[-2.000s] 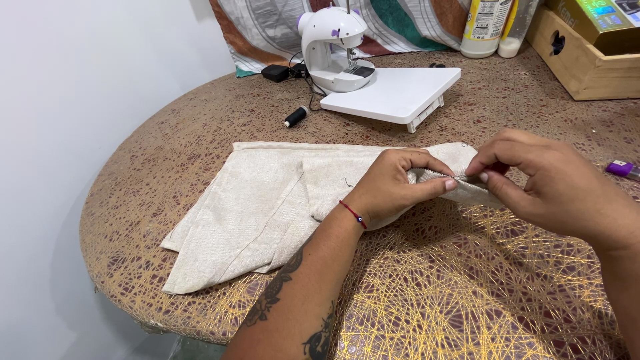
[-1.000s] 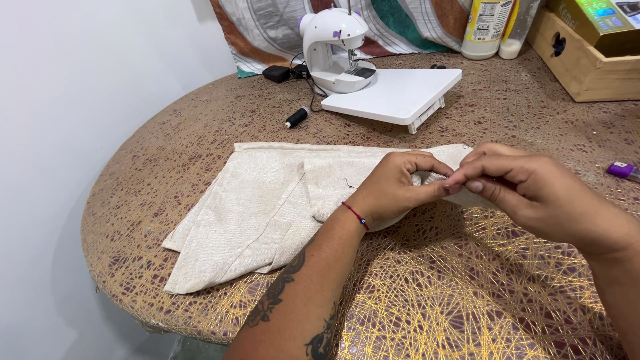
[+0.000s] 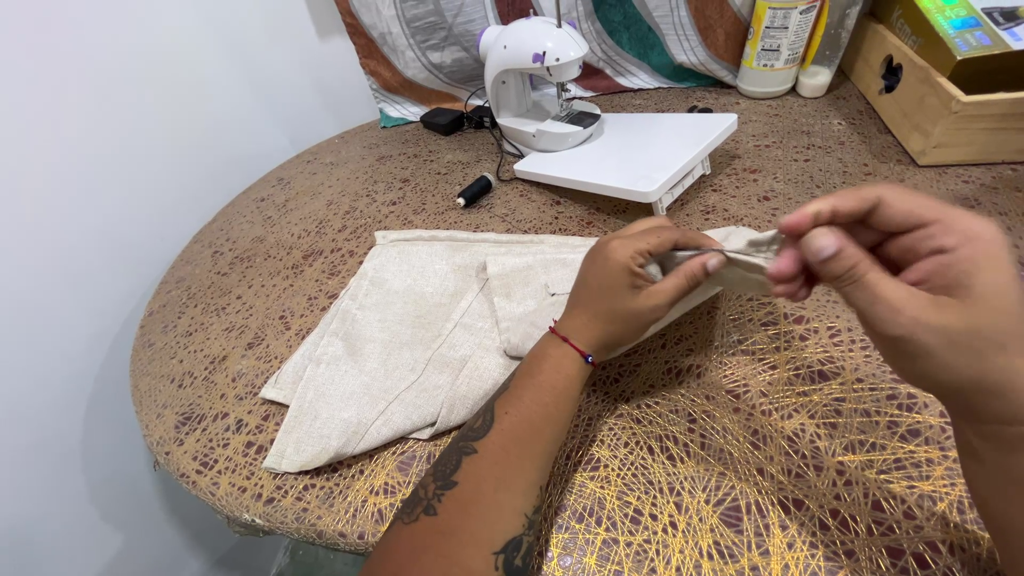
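A folded beige woven cloth [image 3: 400,336] lies on the round table, its right end raised between my hands. My left hand [image 3: 640,280], with a red string bracelet at the wrist, pinches the cloth's edge between thumb and fingers. To its right, my right hand [image 3: 888,272] is slightly blurred, with thumb and fingertips close together at the cloth's far right end. A thin dark line, like thread, runs along the cloth between the hands. What exactly the right fingertips pinch cannot be made out.
Beyond the cloth stands a small white sewing machine [image 3: 536,80] with a white extension table [image 3: 632,156]. A black thread spool [image 3: 476,190] lies near it, beside a cable and a black adapter [image 3: 442,121]. A bottle [image 3: 776,48] and a wooden crate [image 3: 944,120] are at the back right.
My right hand has moved a little to the right, away from my left hand's fingertips, which it was close against one second ago. The left hand keeps its pinch on the cloth.
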